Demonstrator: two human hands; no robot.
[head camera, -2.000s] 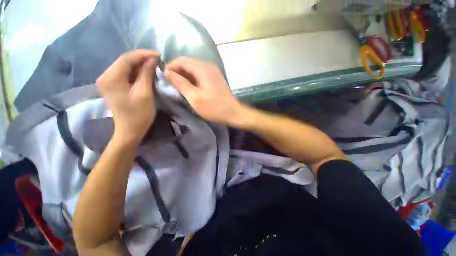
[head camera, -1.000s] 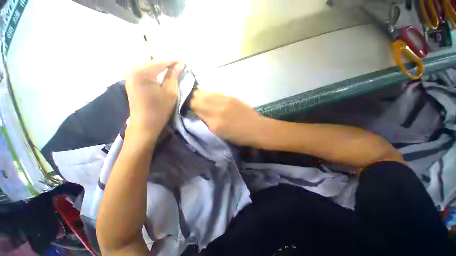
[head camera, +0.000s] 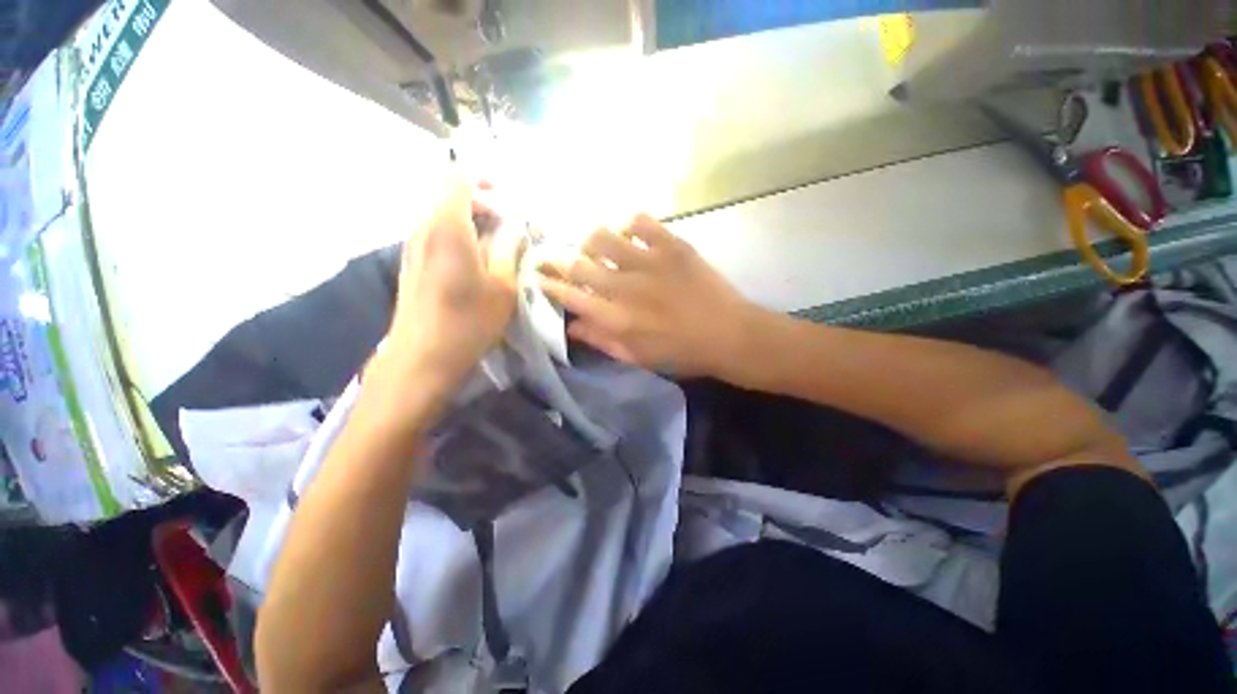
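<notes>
A striped garment panel (head camera: 597, 495), pale grey with dark streaks, hangs in folds from the table edge over the lap. A dark grey panel (head camera: 305, 332) lies on the table to its left. My left hand (head camera: 455, 278) holds the gathered cloth edge just below the presser foot area, its fingertips washed out by glare. My right hand (head camera: 651, 298) rests on the cloth edge from the right, fingers bent, pressing or pinching the pale fold (head camera: 545, 319). The needle and foot (head camera: 461, 115) stand just above my left fingertips, partly lost in the bright light.
The machine head (head camera: 556, 27) spans the top. Scissors (head camera: 1106, 210) with red and orange handles lie at the right, with more orange handles behind. The green table edge (head camera: 950, 292) runs rightward. Heaped striped cloth (head camera: 1153, 366) is at right. A red plastic object (head camera: 197, 597) is low left.
The dark panel was spread higher and both hands pinched an edge; the cloth is now bunched below the needle. The view has shifted, showing more machine head. My right fingers have spread somewhat.
</notes>
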